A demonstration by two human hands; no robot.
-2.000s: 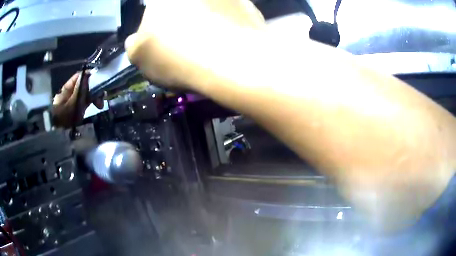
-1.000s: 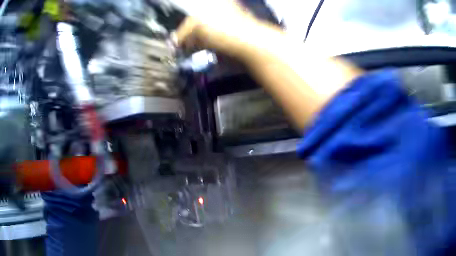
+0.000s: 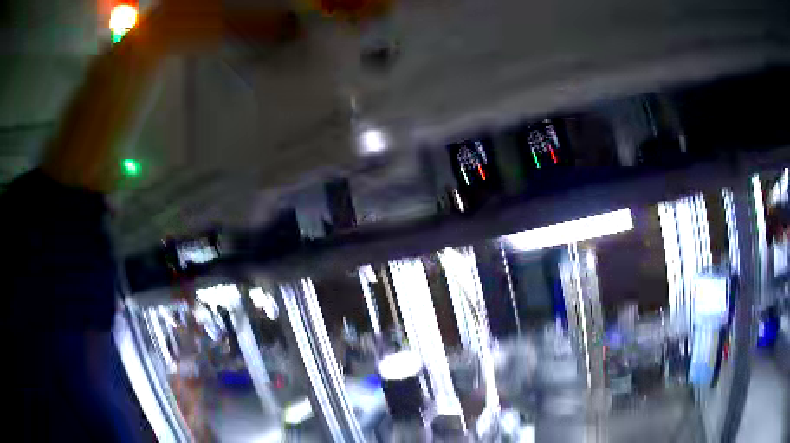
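The picture is dark and motion-blurred. A forearm in a dark blue sleeve rises along the left side to my left hand, blurred at the top edge against the grey machine panel. Its fingers cannot be made out, nor whether it holds anything. A small orange-red patch at the top edge is too blurred to name. My right hand cannot be seen.
Two small dark displays with coloured marks sit on a dark band at mid-height. A green light and a bright orange light show at left. Below are upright frames and a bright lamp bar, with blurred equipment behind.
The view has swung from the machine's inside and rails up to a dark panel above bright frames. The right arm has left the picture; an arm now rises at the left.
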